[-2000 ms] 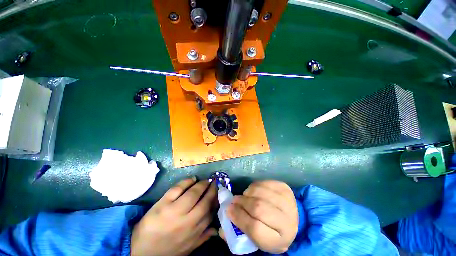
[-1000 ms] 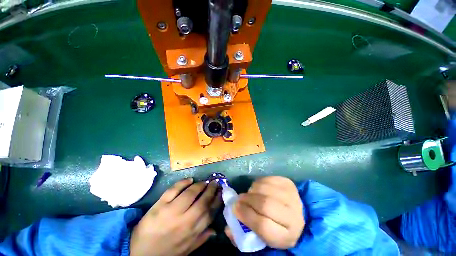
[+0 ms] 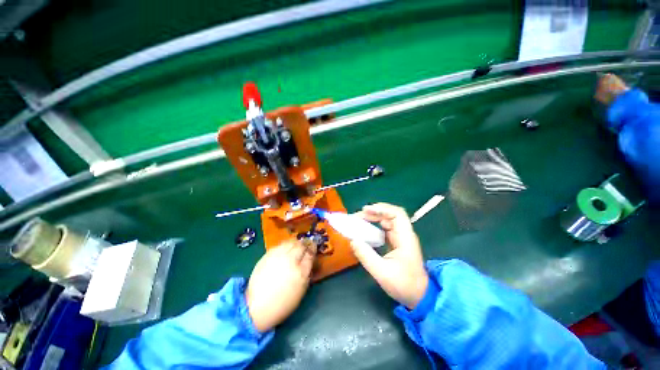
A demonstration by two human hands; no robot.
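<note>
My left hand (image 3: 284, 278) reaches over the front left of the orange base (image 3: 339, 266) of the toggle press. Its fingertips are on a dark round part with shiny spots (image 3: 312, 237) at the nest. The fingers hide some of the part and nest, so I cannot tell if the part is fully seated. My right hand (image 3: 396, 253) holds the white squeeze bottle (image 3: 358, 228) right of the nest, its blue-purple tip pointing up and left, under the plunger. The red toggle handle (image 3: 251, 95) points up.
Two thin rods project from the press. Round parts lie left (image 3: 246, 237) and behind right (image 3: 374, 171). At right are a pale stick (image 3: 427, 208), mesh block (image 3: 481, 184) and solder spool (image 3: 590, 215). At left are a white box (image 3: 121, 282) and tape rolls (image 3: 40, 244). Another person's arm is far right.
The view has tilted up and shows more of the press. My left hand has moved from the mat to the nest with the part. The bottle has lifted off the part.
</note>
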